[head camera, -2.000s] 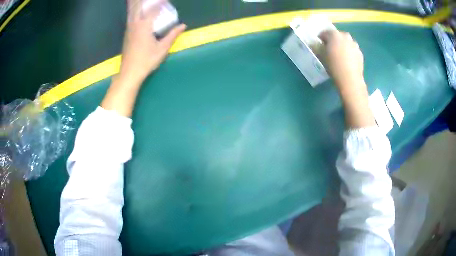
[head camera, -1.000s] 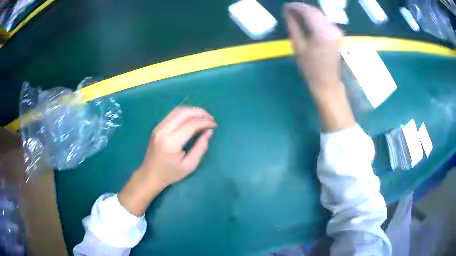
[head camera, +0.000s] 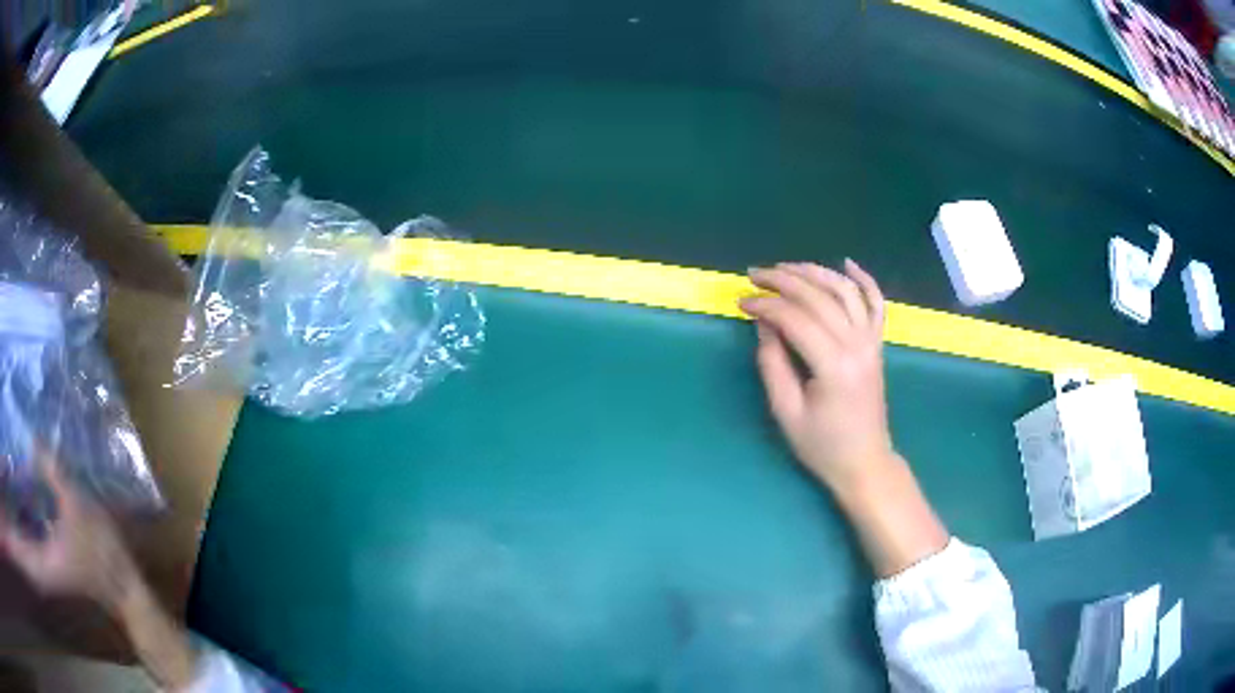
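My left hand (head camera: 61, 535) is at the lower left edge, inside the large brown carton (head camera: 169, 366), beside a clear plastic packet (head camera: 61, 366). It is blurred, and I cannot tell whether it grips anything. My right hand (head camera: 826, 359) is open and empty over the yellow strip, fingers apart. A pile of clear plastic bags (head camera: 332, 311) lies across the strip at the left. A white rounded unit (head camera: 977, 253) lies on the dark surface to the right of my right hand. A small white box (head camera: 1090, 467) with faint print stands on the green bench at the right.
A small white accessory with a curved tail (head camera: 1135, 278) and a small white piece (head camera: 1201, 298) lie on the far dark surface at the right. Fanned cards (head camera: 1135, 636) lie at the lower right. Printed sheets (head camera: 1178, 75) show at the top right corner.
The view has swung left. My left hand has moved from above the bench into the carton. My right hand has moved back from the white pieces beyond the strip.
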